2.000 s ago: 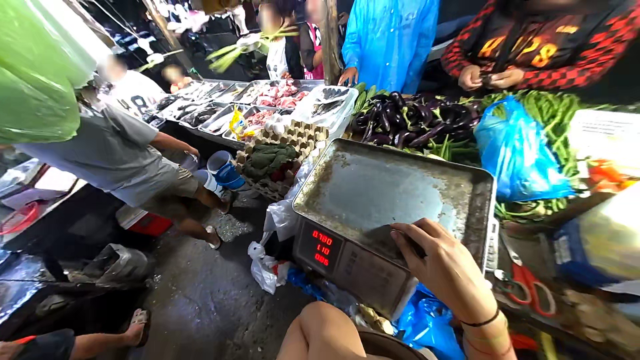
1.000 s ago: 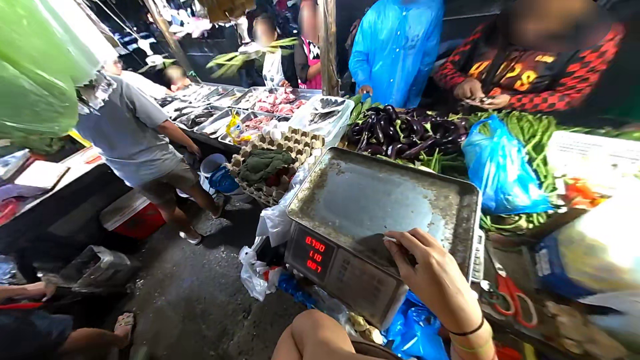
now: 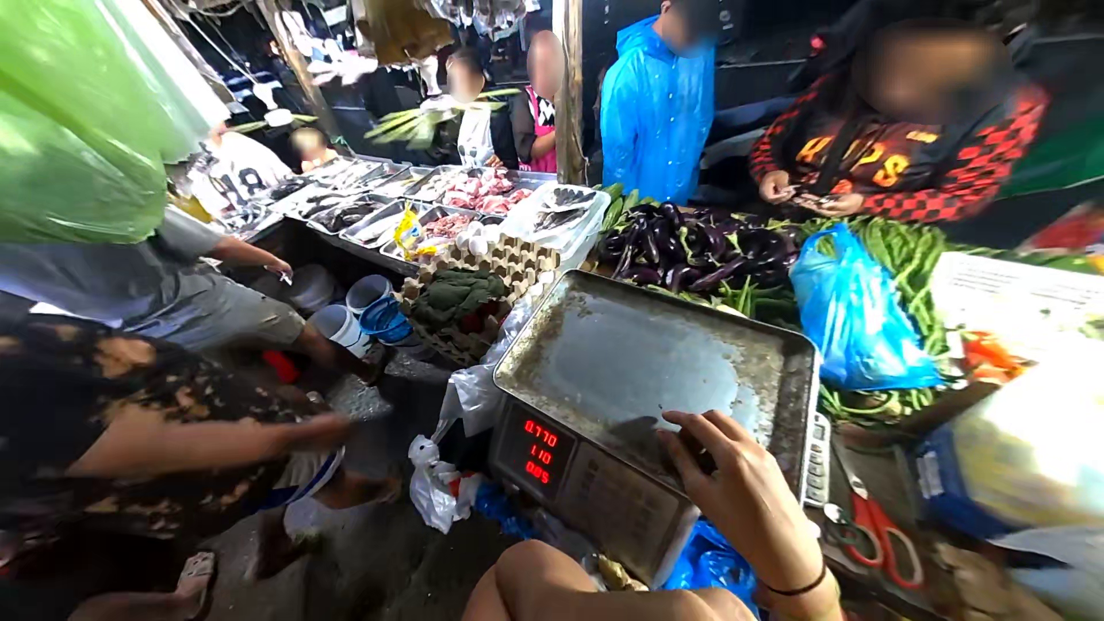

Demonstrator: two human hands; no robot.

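Note:
My right hand (image 3: 733,483) reaches over the near edge of a worn metal tray (image 3: 638,354) on a digital scale (image 3: 595,492). Its fingers are bent and somewhat apart, with the fingertips at or just above the tray; nothing shows in them. A dark band circles the wrist. Red digits glow on the scale's display (image 3: 541,450). Bare knees show below the scale; my left hand is out of view. Just behind the tray lie eggplants (image 3: 690,246), and a blue plastic bag (image 3: 854,319) rests on long green beans (image 3: 897,250). Red-handled scissors (image 3: 875,530) lie right of the scale.
Egg cartons (image 3: 517,259) with leafy greens (image 3: 457,297) stand left of the tray. Fish and meat trays (image 3: 466,190) line the stall beyond. White and blue buckets (image 3: 384,319) are on the floor. A green plastic bag (image 3: 78,129) hangs upper left. Several people stand around.
A person in dark patterned clothing has come into view at the left, close by, one arm blurred. My right hand stays at the tray's near edge.

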